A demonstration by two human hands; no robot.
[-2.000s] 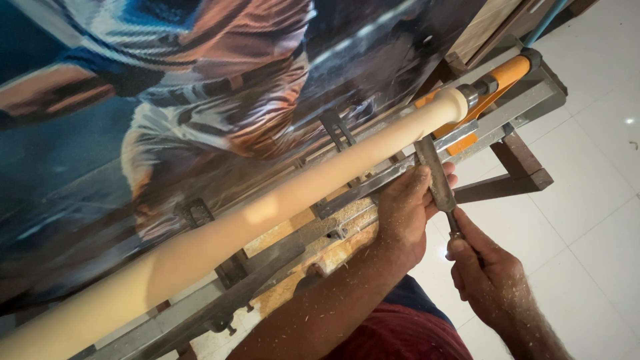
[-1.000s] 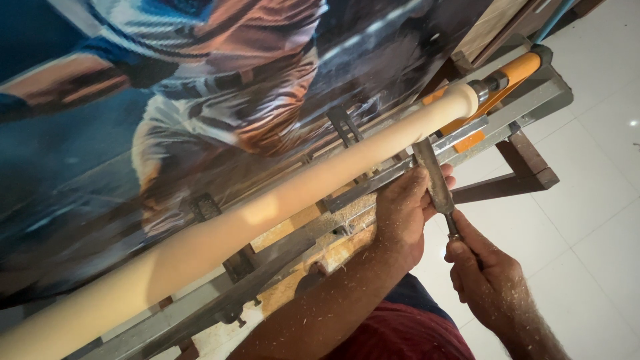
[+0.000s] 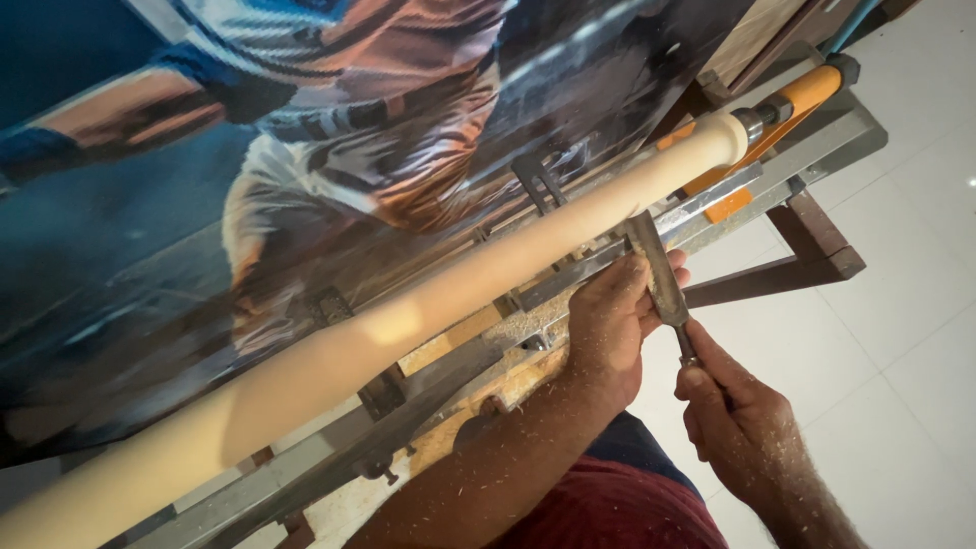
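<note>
A long, pale wooden baseball bat blank (image 3: 457,282) spans the wood lathe diagonally, its knob end at the tailstock centre (image 3: 751,122). My left hand (image 3: 614,320) grips the blade of a wood-turning chisel (image 3: 657,267) near the metal tool rest (image 3: 572,274), thumb side on the blade. The chisel's tip is at the near side of the bat's thin part. Closed around the chisel's handle, just below the blade's shank, is my right hand (image 3: 732,412). Fine wood chips cling to both forearms.
Behind the lathe stands a large printed picture of a baseball player (image 3: 328,137). An orange tailstock (image 3: 812,91) sits on the grey metal lathe bed (image 3: 846,152). A brown metal stand leg (image 3: 816,236) juts over the tiled floor (image 3: 900,366). Wood shavings (image 3: 526,324) lie below the rest.
</note>
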